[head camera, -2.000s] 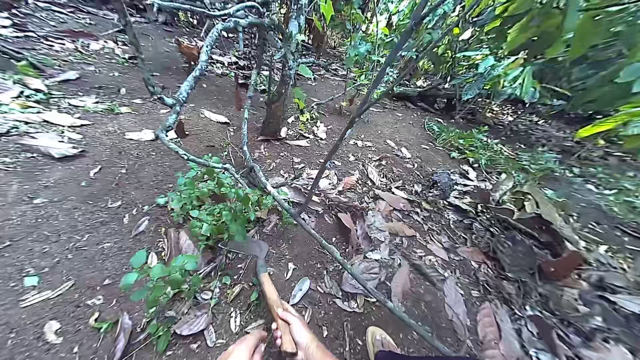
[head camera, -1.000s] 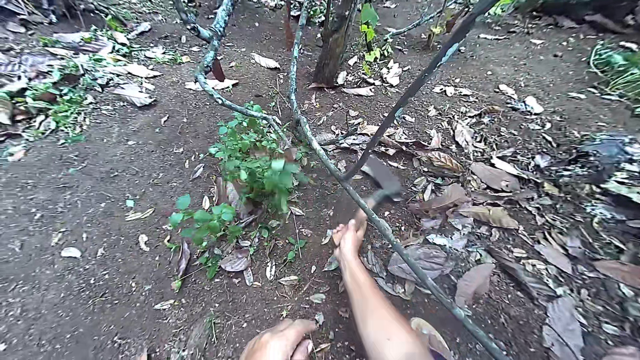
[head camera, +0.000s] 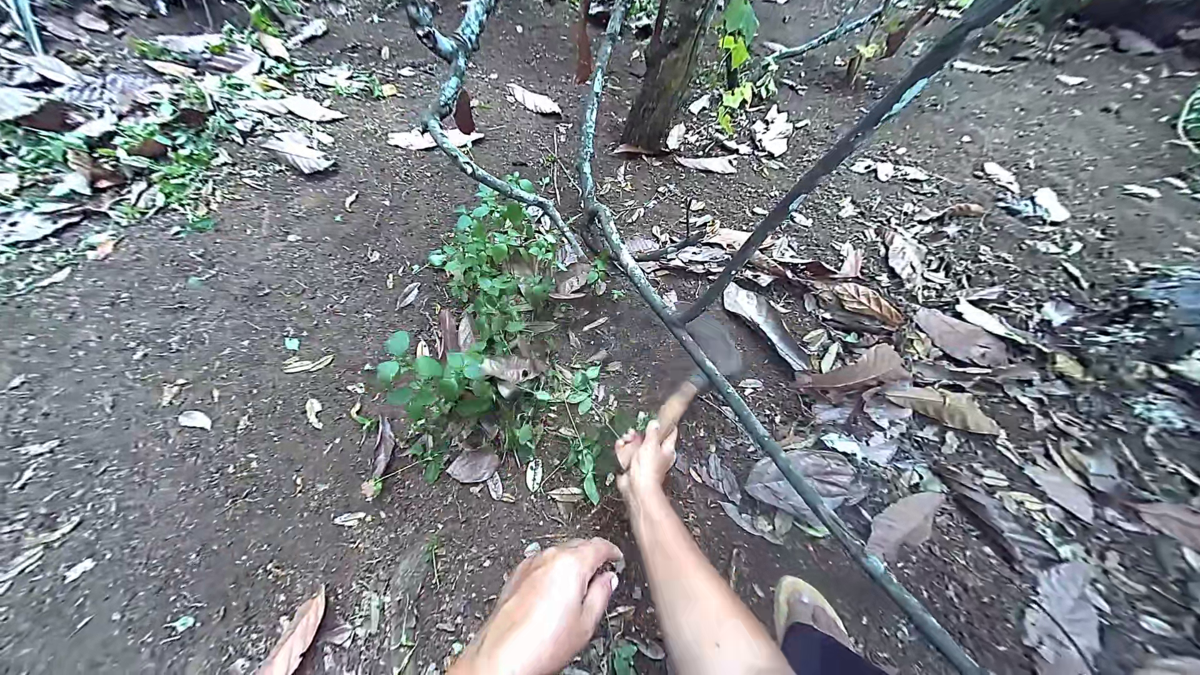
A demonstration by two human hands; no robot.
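Note:
My right hand (head camera: 647, 457) grips the wooden handle (head camera: 677, 405) of a short hand hoe or similar bladed tool. Its blurred metal blade (head camera: 708, 349) is partly behind a thin slanting branch (head camera: 741, 405). Low green weeds (head camera: 502, 267) grow just left of the tool, and a lower leafy clump (head camera: 450, 384) stands left of my right hand. Some small green stems lie close beside that hand. My left hand (head camera: 558, 595) is low in the view over the soil, fingers curled; whether it holds anything is hidden.
Branches (head camera: 586, 141) cross above the weeds, and a darker one (head camera: 825, 173) rises to the upper right. A small tree trunk (head camera: 661, 80) stands at the top. Dry leaves (head camera: 947, 408) litter the right side. My shoe (head camera: 804, 605) shows at the bottom.
Two seconds ago both hands were together at the tool's handle; now only my right hand holds it, reaching forward, and my left hand is apart. The view has tilted down.

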